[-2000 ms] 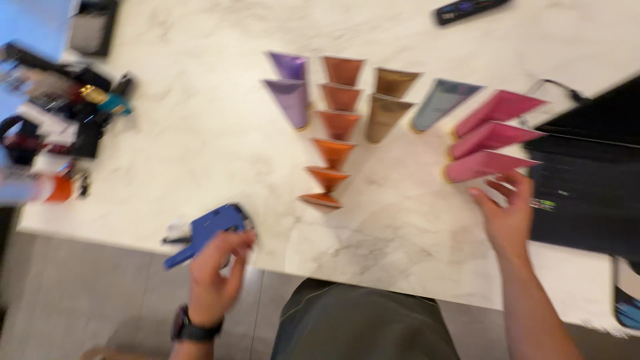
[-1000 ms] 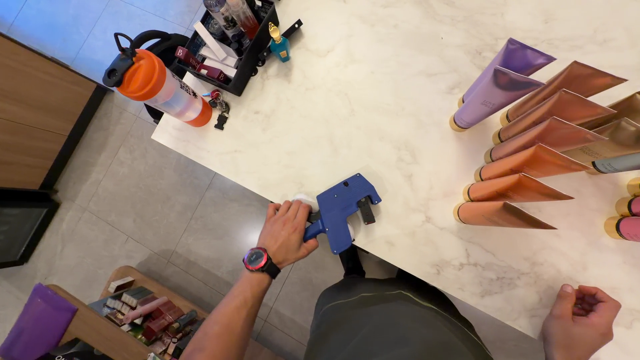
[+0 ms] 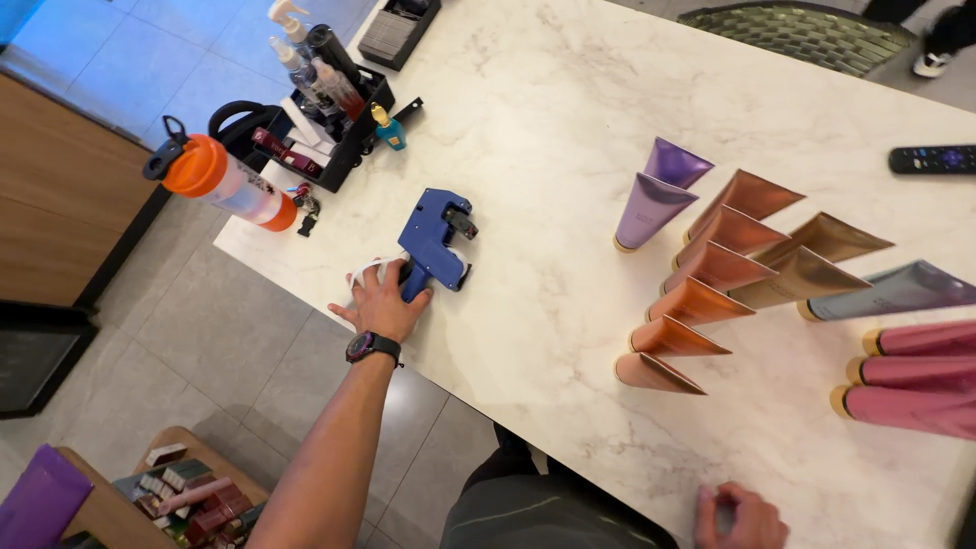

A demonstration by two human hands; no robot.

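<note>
My left hand [image 3: 383, 303], with a watch on the wrist, rests at the near table edge with its fingers spread. It touches the handle of a blue price-label gun [image 3: 436, 238] lying on the marble-look table; whether it grips the handle I cannot tell. White strip material shows by its fingers. My right hand [image 3: 741, 520] lies half curled at the front edge, holding nothing visible. To the right stand rows of squeeze tubes on gold caps: purple [image 3: 652, 212], orange and copper [image 3: 690, 305], bronze [image 3: 801, 278], grey-blue [image 3: 896, 293] and pink [image 3: 915, 372].
An orange-lidded shaker bottle [image 3: 229, 183] stands at the left corner beside keys [image 3: 306, 206]. Behind are a black organizer [image 3: 354, 145] with spray bottles, a teal bottle [image 3: 390, 131] and a card box [image 3: 393, 34]. A remote [image 3: 934, 160] lies far right; a box of cosmetics [image 3: 202, 496] is below left.
The label gun has moved away from the front edge, further onto the table, with my left hand beside it. My right hand has left the pink tubes it was near two seconds ago. The view has swung left.
</note>
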